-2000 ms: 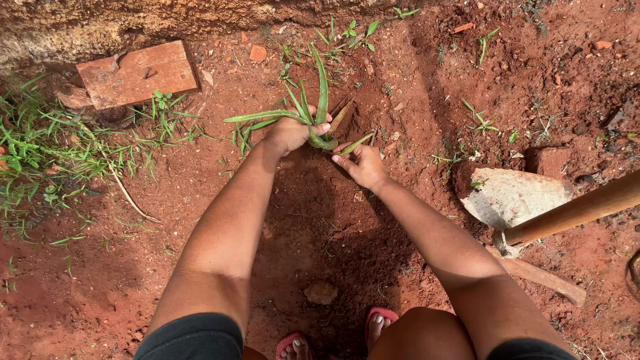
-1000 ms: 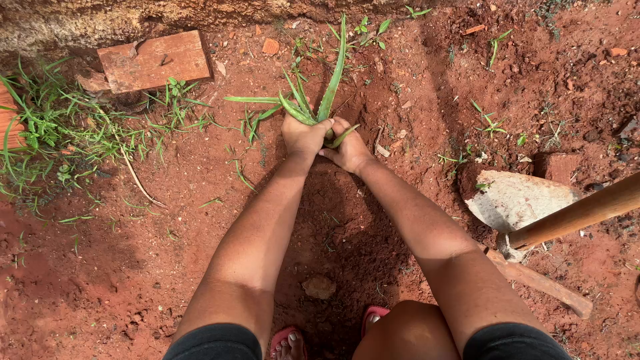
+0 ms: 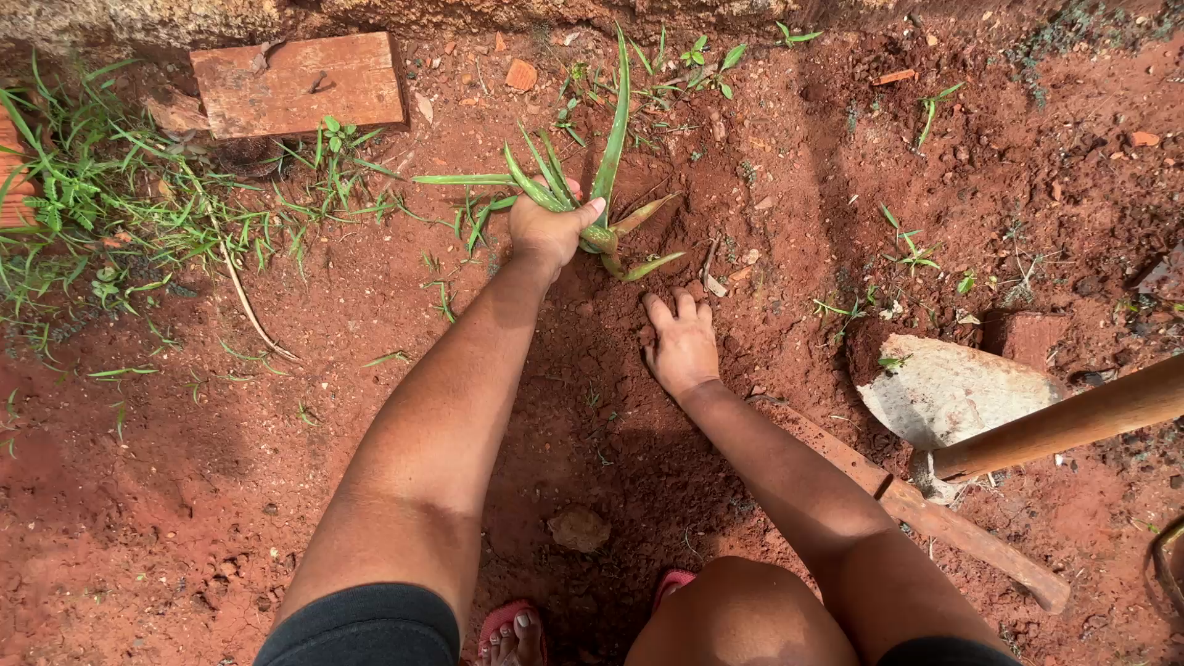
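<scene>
An aloe plant [image 3: 610, 153] with long green leaves and a few yellowish-brown lower ones stands at the reddish soil, leaning a little. My left hand [image 3: 548, 222] is closed around the base of its leaves, thumb on the near side. Its roots are not visible. To the right and nearer to me, my right hand [image 3: 683, 340] rests palm down on loose soil [image 3: 638, 416], fingers apart, fingertips in the dirt, with nothing seen in it. A small dry twig [image 3: 709, 268] lies just beyond those fingers.
A hoe with a pale, soil-marked blade [image 3: 953, 384] and wooden handle [image 3: 1064, 430] lies right, beside another wooden-handled tool [image 3: 971, 541]. A brick-red block [image 3: 301, 85] and grass [image 3: 83, 203] are upper left. A rough wall base [image 3: 166, 20] runs along the top. A stone [image 3: 579, 528] lies near my feet.
My right hand has let go of the plant's base and moved nearer to me, down onto the soil. My left hand still holds the aloe, which stood between both hands a second ago.
</scene>
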